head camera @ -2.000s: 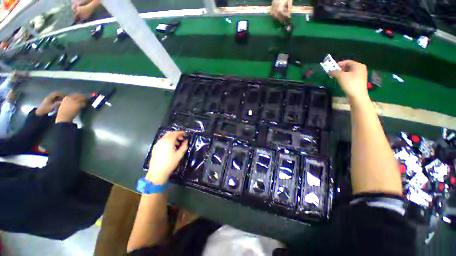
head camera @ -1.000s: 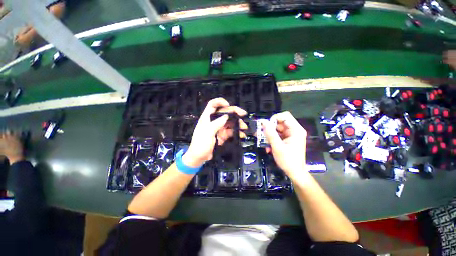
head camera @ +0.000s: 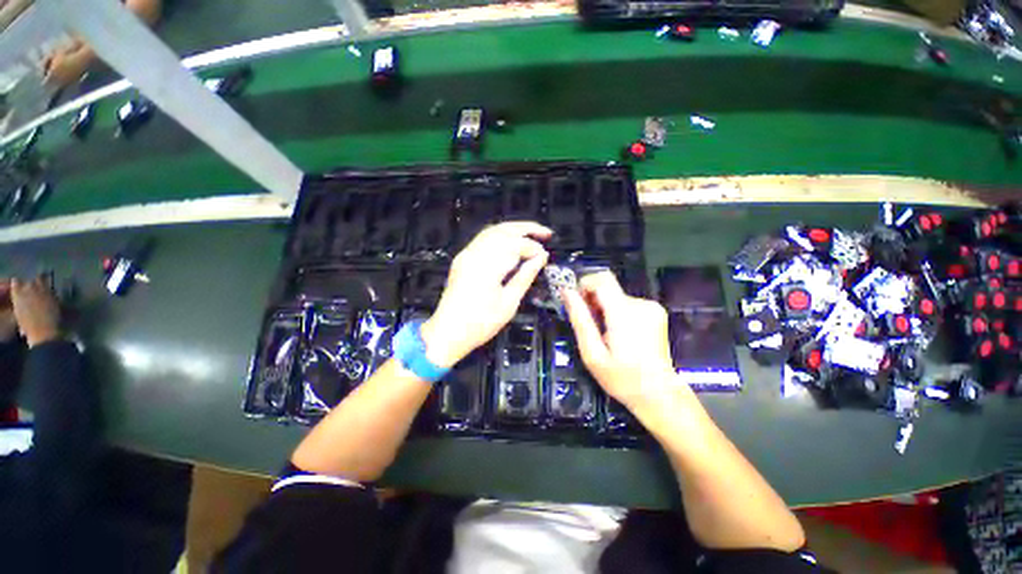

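My left hand (head camera: 482,286), with a blue band at the wrist, is above the middle of the black pocketed tray (head camera: 336,280). Its fingers are curled; whether they hold something is hidden. My right hand (head camera: 622,336) is just to the right of it, fingertips close to the left hand. It pinches a small white card with dark spots (head camera: 559,278) between thumb and fingers. The card is tilted and partly covered by the fingers. The tray pockets in view look dark and shiny.
A flat black glossy rectangle (head camera: 700,325) lies right of the tray. A heap of red-dotted black parts (head camera: 798,301) and pale pieces lies further right. Beyond runs the green conveyor (head camera: 538,95) with scattered units and a white post (head camera: 191,95). Another person's hand (head camera: 34,308) is at left.
My right hand came from over the belt at upper right to beside my left hand. My left hand moved right from the tray's left side. The card now sits closer to the left fingers.
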